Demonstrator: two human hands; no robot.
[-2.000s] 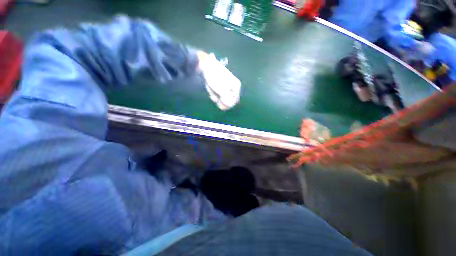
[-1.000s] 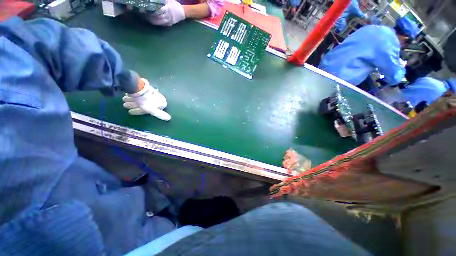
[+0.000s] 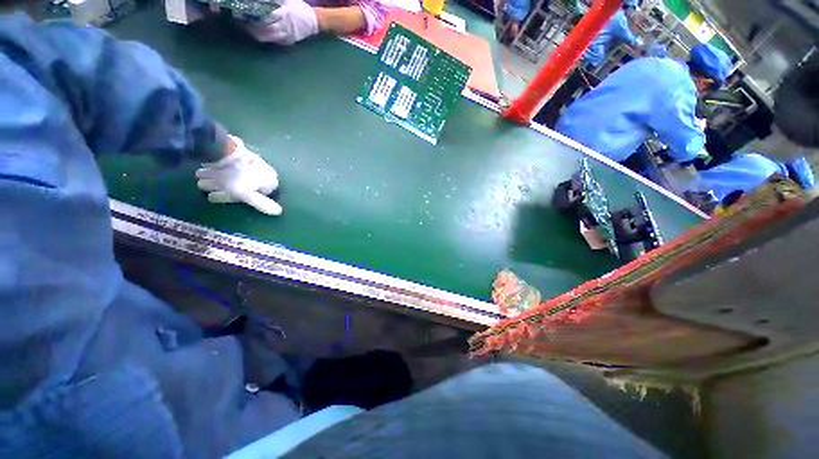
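My left hand (image 3: 239, 177), in a white knit glove, rests on the green conveyor belt (image 3: 359, 193) near its near side rail. It holds nothing; its thumb stands apart from the loosely bent fingers. A green circuit board (image 3: 415, 82) lies flat beyond it, to the right, solder side up, not touched by my hand. Two assembled boards with black parts, one (image 3: 590, 204) beside the other (image 3: 636, 229), stand tilted at the belt's right end. My right hand is not in view.
The silvery side rail (image 3: 296, 266) runs along the near edge. A padded guide bar (image 3: 629, 280) with ragged red wrapping crosses the right end by a grey housing. A red post (image 3: 568, 63) stands on the far side. A coworker's gloved hand (image 3: 286, 21) holds a board at the far left.
Over two seconds the view has shifted, and more of the far side shows. My left hand sits further left, with its thumb now visibly extended. In the last second it has barely moved.
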